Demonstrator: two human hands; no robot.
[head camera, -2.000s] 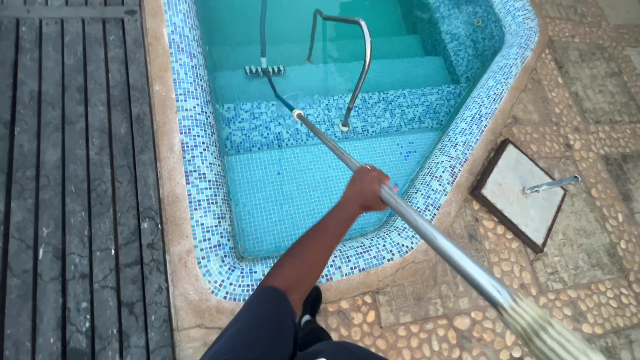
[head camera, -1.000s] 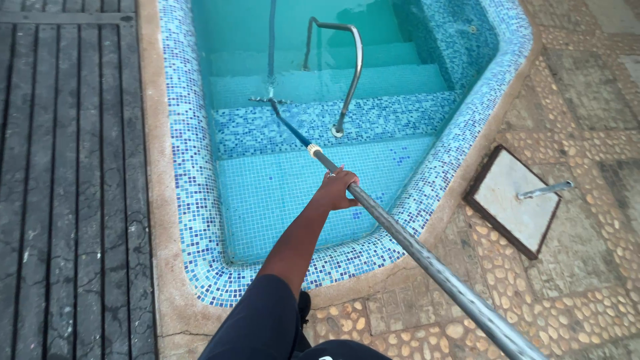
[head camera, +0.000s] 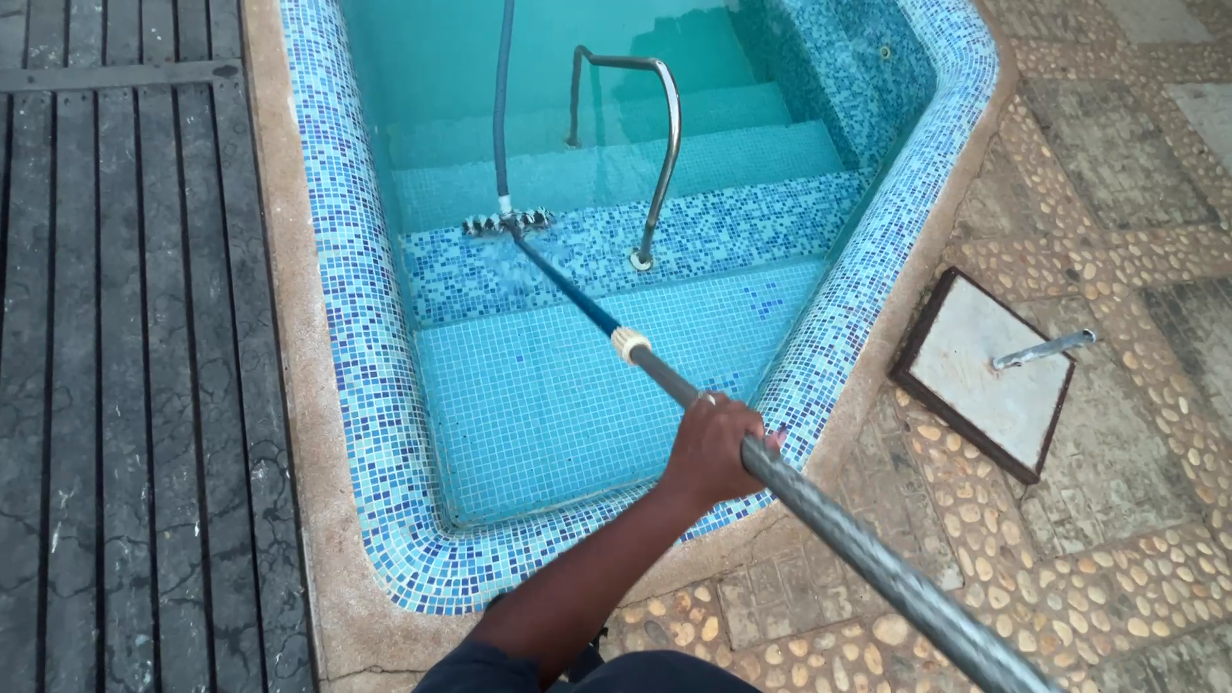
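My left hand (head camera: 714, 448) is closed around a long metal telescopic pole (head camera: 866, 539) that runs down to the lower right, out of view. Beyond a cream locking collar (head camera: 630, 345), a thinner blue section (head camera: 568, 284) slopes into the pool. At its far end a pool vacuum head with brush tufts (head camera: 508, 223) lies by the mosaic edge of a step, left of the steel handrail (head camera: 672, 125). A blue-grey hose (head camera: 501, 106) rises from this head toward the top of the view. My right hand is not in view.
Blue mosaic coping (head camera: 371, 385) rims the pool. Dark slatted decking (head camera: 125, 385) lies left. On the pebble and stone paving (head camera: 1088, 577) at right sits a square slab (head camera: 972, 385) with a metal tube (head camera: 1044, 348) sticking up. Tiled steps (head camera: 616, 395) lie inside the pool.
The vacuum head has come nearer to me, toward the upper mosaic step edge. My left hand, still around the pole, has also drawn back toward me since a second ago.
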